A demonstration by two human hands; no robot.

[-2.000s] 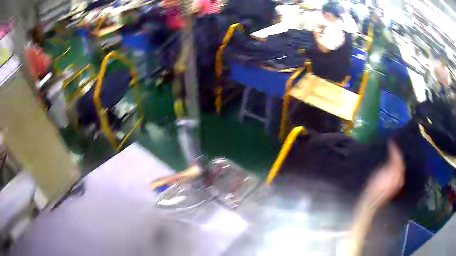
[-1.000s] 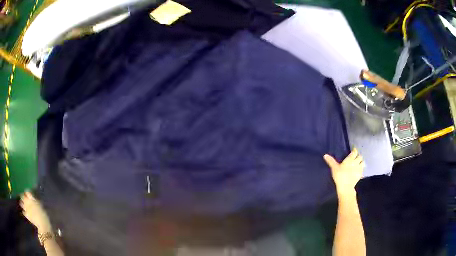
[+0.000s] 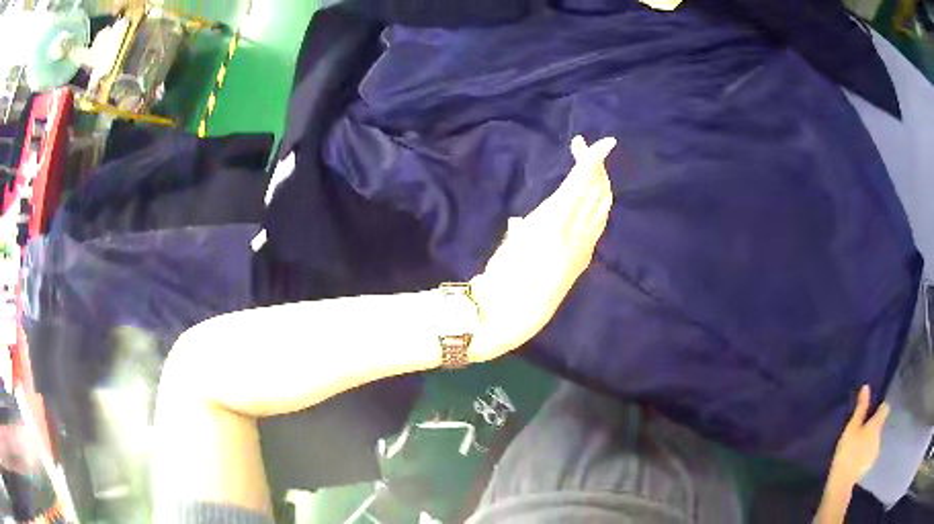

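Observation:
A large navy jacket [image 3: 758,194] lies spread with its shiny lining up, its darker outer cloth showing at the left and top. My left hand [image 3: 548,256], with a metal wristwatch, lies flat on the creased lining near the middle, fingers extended. My right hand [image 3: 860,445] is at the jacket's lower right edge, thumb and fingers apart around the hem; whether it pinches the cloth is hard to tell. Small white labels [image 3: 280,176] show on the dark cloth at the left.
The pale table cover [image 3: 906,133] shows at the right edge. Dark garments [image 3: 164,194] hang at the left beside a red rail [image 3: 43,154]. Green floor with a yellow-black line [image 3: 217,87] lies at the upper left. A grey cloth, apparently on the wearer [image 3: 614,471], is at the bottom.
The view has shifted left. My left hand has moved from the far lower left onto the middle of the lining. My right hand is still at the right edge. The iron is out of view.

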